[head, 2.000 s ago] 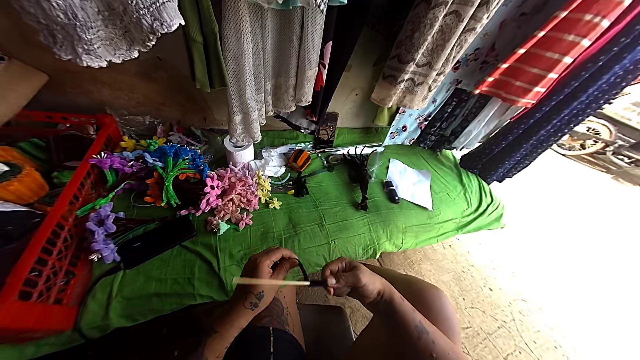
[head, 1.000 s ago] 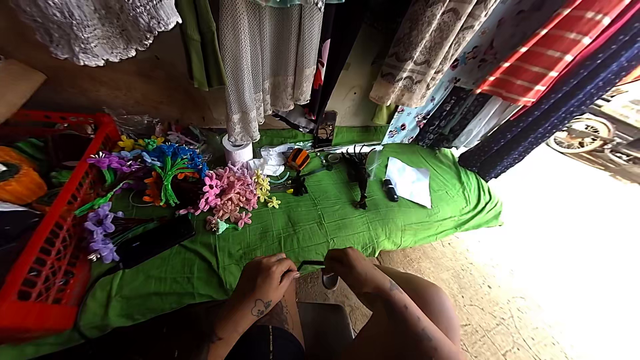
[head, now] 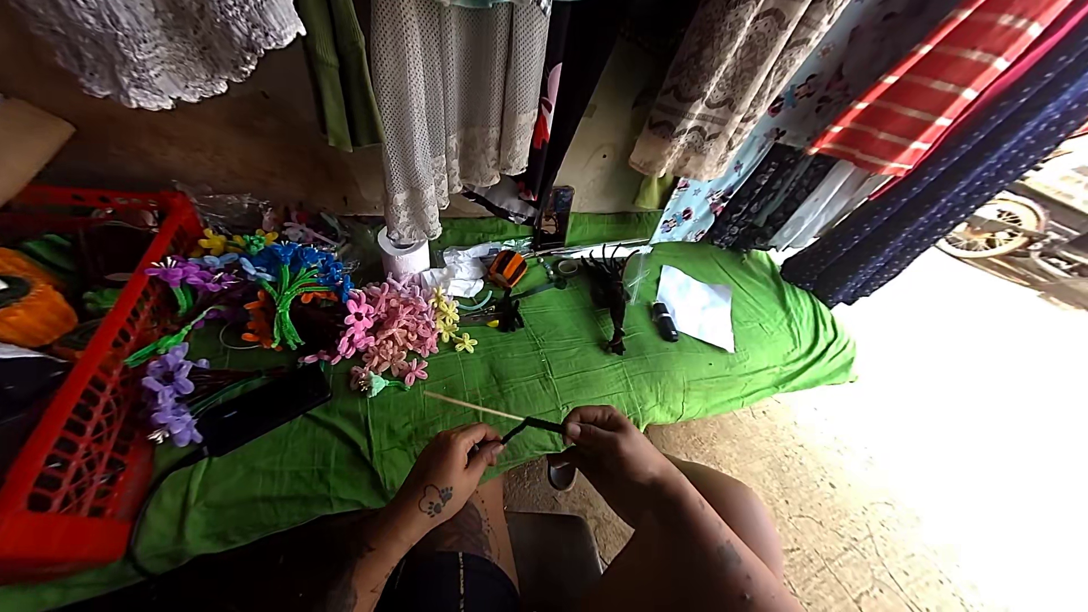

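Note:
Between my hands, over the near edge of the green cloth, is a black pipe cleaner (head: 515, 432) wound at one point against a thin wooden stick (head: 472, 405), which points up and left. My left hand (head: 459, 463) pinches the pipe cleaner's left end. Thumb and fingers of my right hand (head: 608, 446) close on the pipe cleaner at the stick's right end. Pink pipe-cleaner flowers (head: 395, 327) lie beyond my left hand, beside blue ones with green stems (head: 293, 285). A bunch of black pipe cleaners (head: 614, 297) lies farther back.
A red plastic crate (head: 93, 425) stands at the left, near a black phone (head: 268, 410) and purple flowers (head: 172, 391). A paper roll (head: 404, 255), a white sheet (head: 697, 308) and a black marker-like object (head: 665, 322) rest on the green cloth (head: 510, 374). Clothes (head: 459, 102) hang above.
The stick pointed left between my hands two seconds ago and was not plainly visible one second ago; now it points up and left. The black pipe cleaner is bent around it.

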